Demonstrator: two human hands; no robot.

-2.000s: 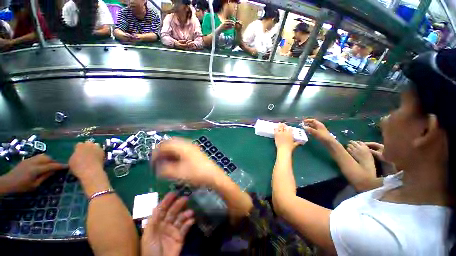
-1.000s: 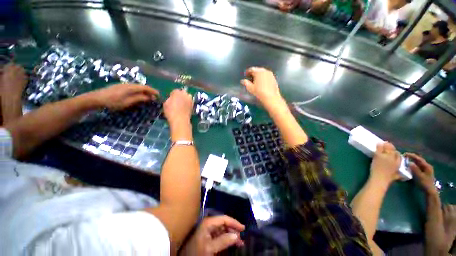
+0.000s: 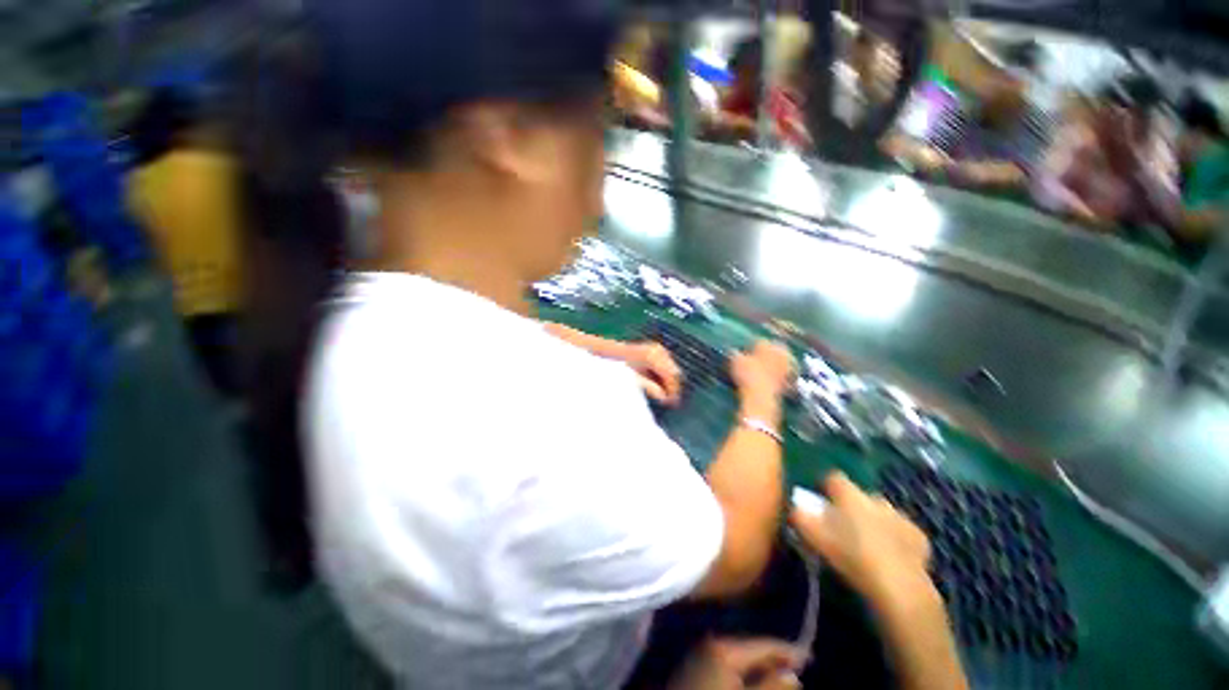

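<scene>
The view is blurred. My right hand (image 3: 869, 542) is over the bench edge, fingers bent, at a white power adapter (image 3: 809, 503) that it partly covers; whether it grips it is unclear. A thin white charging cable (image 3: 811, 607) hangs from the adapter towards my left hand (image 3: 744, 661), which is cut off by the bottom edge. Whether that hand holds the cable cannot be seen. The tray of black back covers (image 3: 991, 559) lies right of my right hand. A pile of silver and white units (image 3: 869, 409) lies behind the tray.
A neighbour in a white shirt (image 3: 499, 472) fills the left and centre, with hands over another dark tray (image 3: 694, 353). More silver pieces (image 3: 613, 276) lie beyond. The shiny conveyor (image 3: 876, 303) runs behind the bench. A white cord (image 3: 1125, 519) lies at right. People sit across the belt.
The view has swung left, bringing the neighbour's head and back into view. My right hand has moved from above the tray of covers to the adapter. My left hand remains low, near the cable.
</scene>
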